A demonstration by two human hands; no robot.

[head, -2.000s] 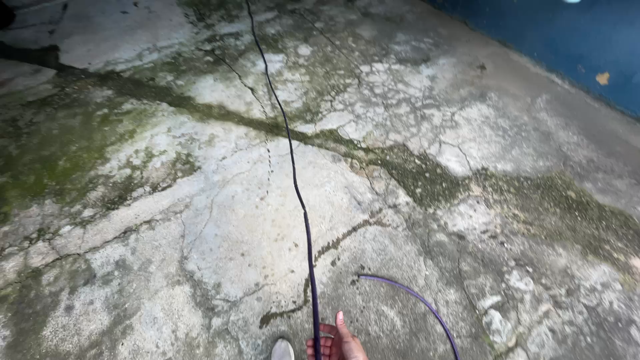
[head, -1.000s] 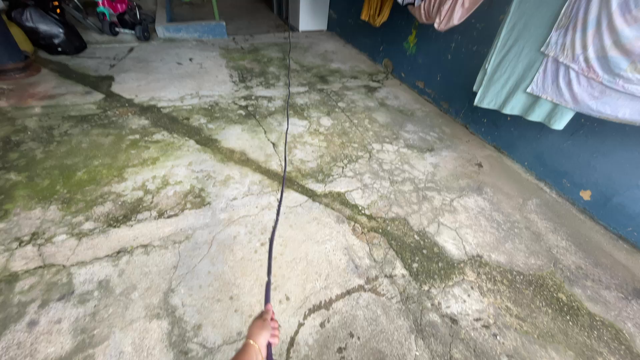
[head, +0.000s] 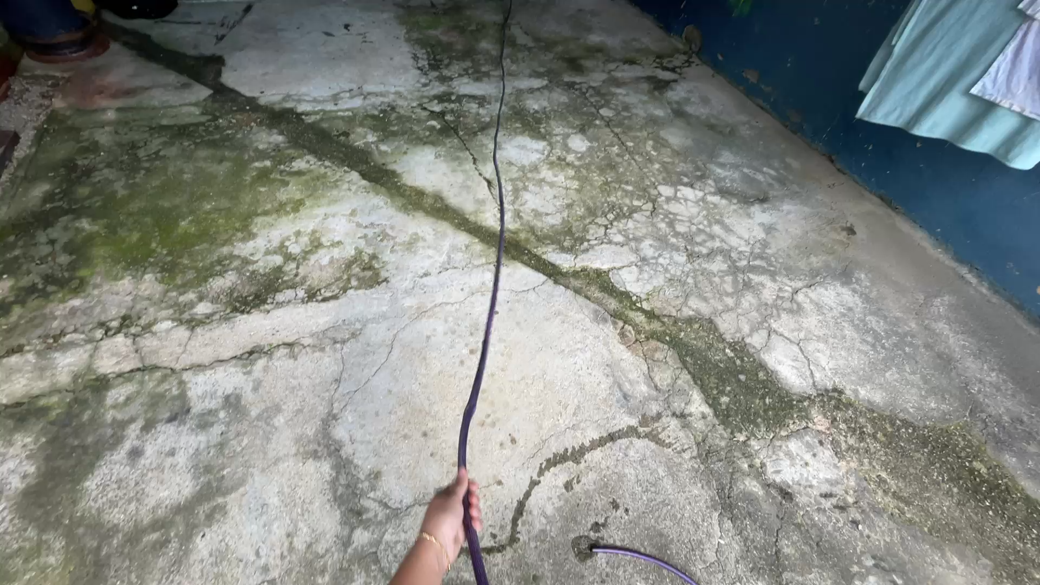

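Observation:
My left hand (head: 453, 513), with a thin gold-coloured bracelet on its wrist, is closed around a dark purple hose (head: 490, 325) at the bottom middle of the head view. From the hand the hose runs away up the view, over the cracked concrete floor, and past the top edge. Below the hand it leaves the view at the bottom. To the right of the hand, a purple hose end (head: 630, 553) lies on the floor beside a small wet spot. Whether both are one hose cannot be told. My right hand is out of view.
A blue wall (head: 894, 162) runs along the right side, with a pale green cloth (head: 951, 89) and a whitish cloth (head: 1016, 77) hanging there. A mossy strip (head: 390, 183) crosses the floor diagonally. A dark rounded object (head: 53, 28) stands at the upper left.
Two seconds ago my right hand was at the hose; now my left hand grips it and the right is out of view. The view tilted up, then partly down again.

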